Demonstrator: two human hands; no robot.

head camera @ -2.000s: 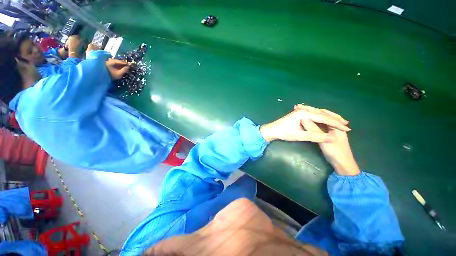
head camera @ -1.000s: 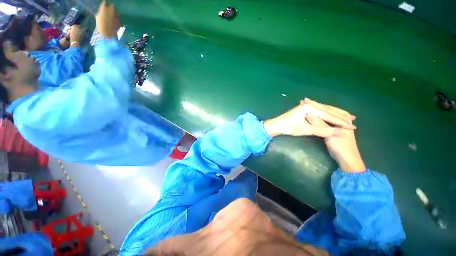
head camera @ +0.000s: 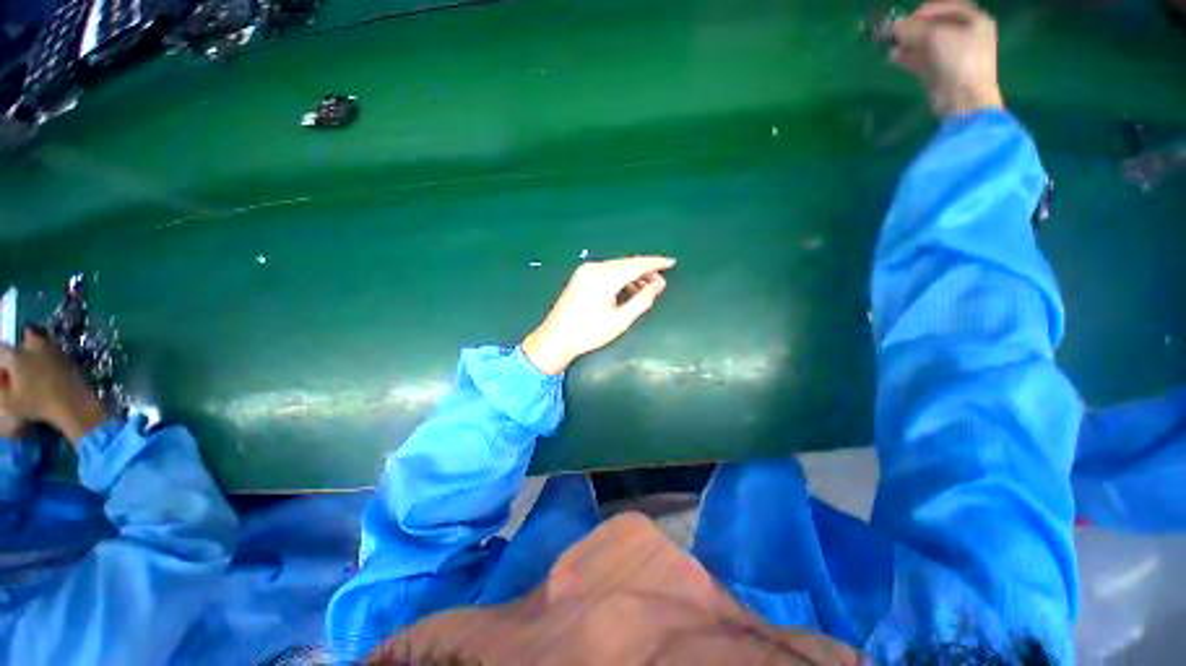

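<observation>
My right hand (head camera: 949, 55) is stretched out to the far right of the green surface (head camera: 702, 215). Its fingertips close around the edge of a small dark module (head camera: 884, 29); the contact is blurred. My left hand (head camera: 592, 312) is over the middle of the surface, fingers bent and thumb a little apart, with nothing visible in it. Another dark module (head camera: 330, 112) lies alone at the far left.
At the left, a neighbouring worker's hand (head camera: 50, 384) is beside a glittering dark pile (head camera: 81, 338). Dark trays and parts (head camera: 117, 39) are at the far left. Small white flecks lie near my left hand. A dark object (head camera: 1044, 199) shows partly beside my right sleeve.
My hands were together and are now apart; the right has reached far out to a module. The view has turned, so the neighbour and pile sit lower left.
</observation>
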